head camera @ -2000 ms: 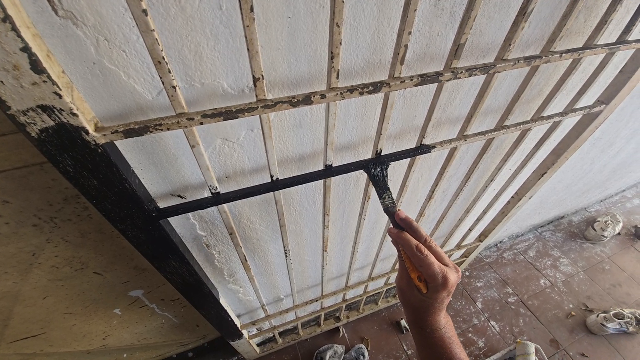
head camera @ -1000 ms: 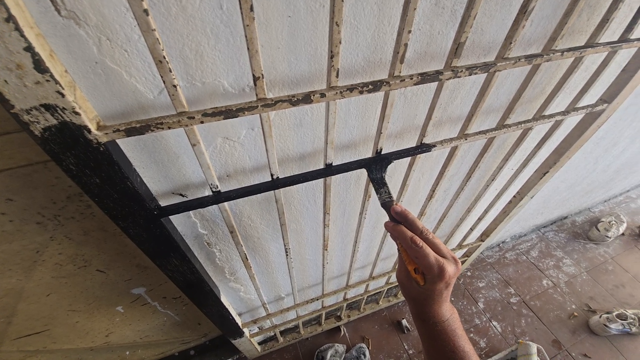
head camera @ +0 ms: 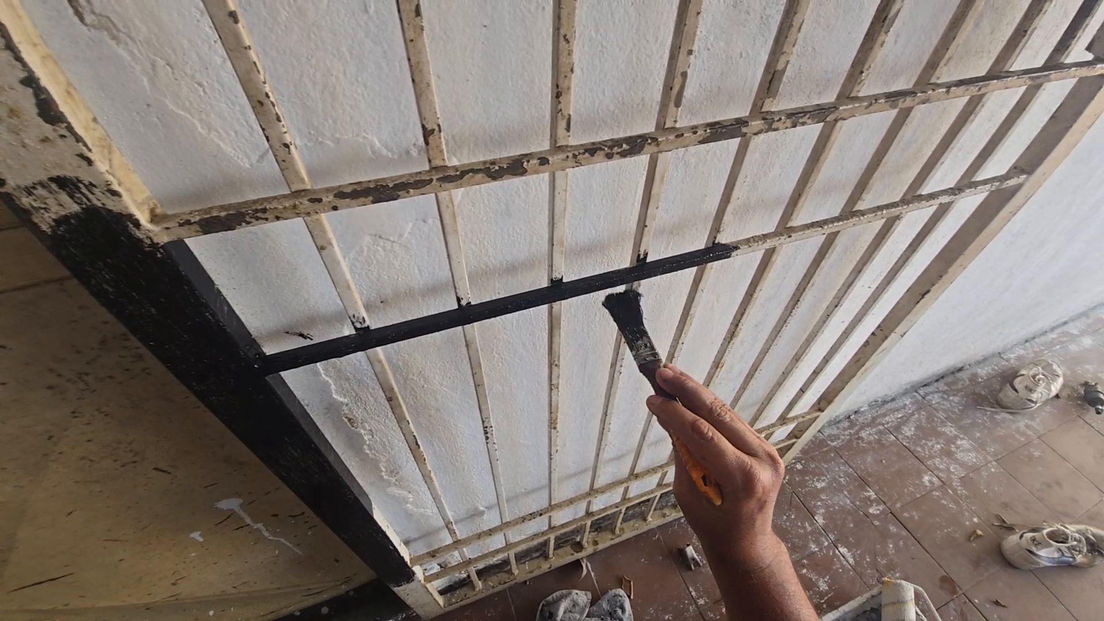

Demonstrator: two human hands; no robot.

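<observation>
My right hand [head camera: 729,444] grips a paintbrush [head camera: 636,332] with an orange handle. Its black, paint-laden bristles point up and left, just below a horizontal bar [head camera: 509,304] of a metal grille. That bar is coated black from the left frame post [head camera: 172,310] to a little right of the brush; further right it is cream and flaking. Black also covers much of the post's lower length. Above, another crossbar [head camera: 517,166] shows chipped cream paint with dark patches. My left hand does not appear.
A rough white wall [head camera: 509,224] stands close behind the grille. Shoes [head camera: 1048,546] and another shoe [head camera: 1031,385] lie on the paint-spotted tile floor [head camera: 906,483]. At the bottom edge are a grey cloth-like item [head camera: 565,605] and part of a white container [head camera: 897,599].
The brush has come off the black bar, where its bristles rested in both earlier frames, and now sits slightly below it. My right hand has moved a little down with it.
</observation>
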